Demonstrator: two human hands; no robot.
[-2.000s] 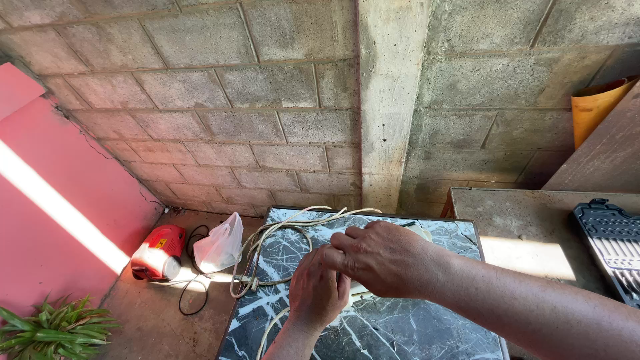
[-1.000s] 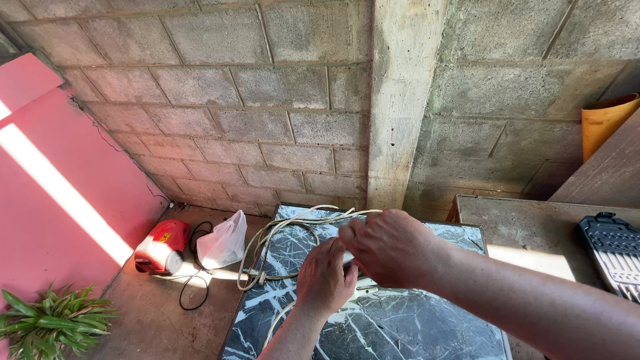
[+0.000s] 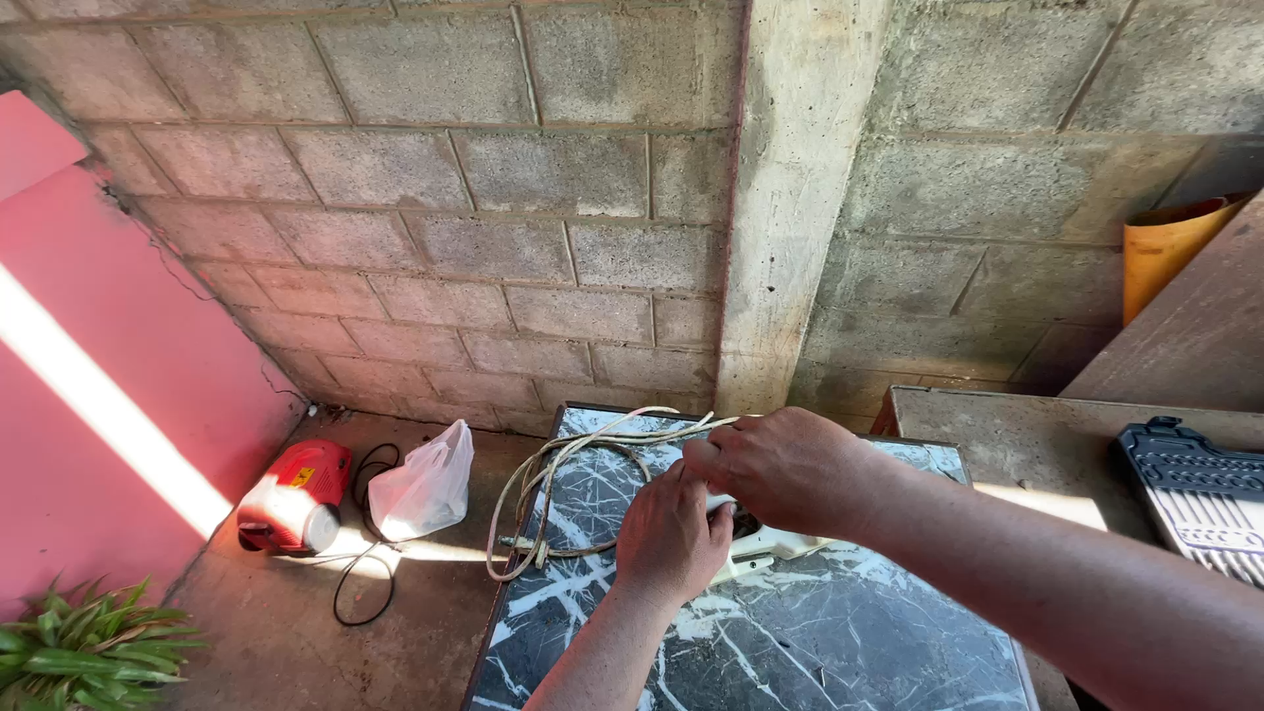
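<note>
Both my hands meet over the far part of a dark marble-patterned tabletop [image 3: 790, 632]. My left hand [image 3: 671, 538] has its fingers curled against a white plastic part [image 3: 719, 506], its thumb pointing up beside it. My right hand [image 3: 790, 469] reaches in from the right, its bent fingers touching the left fingertips; what they pinch is hidden. Under the hands lies a white plastic housing [image 3: 775, 545] with a dark opening, partly covered by the right hand. A coiled whitish cable [image 3: 523, 494] lies along the table's left and back edge, left of my hands.
A red power device [image 3: 296, 499] with a black cord and a white plastic bag [image 3: 425, 484] are on the floor at left, near a green plant [image 3: 89, 642]. At right, a socket tool case [image 3: 1200, 484] rests on a worn bench [image 3: 997, 425]. A block wall [image 3: 444, 178] stands behind.
My right hand has turned from lying across the left hand to fingertips meeting it from the right. More of the white housing shows beneath the hands now.
</note>
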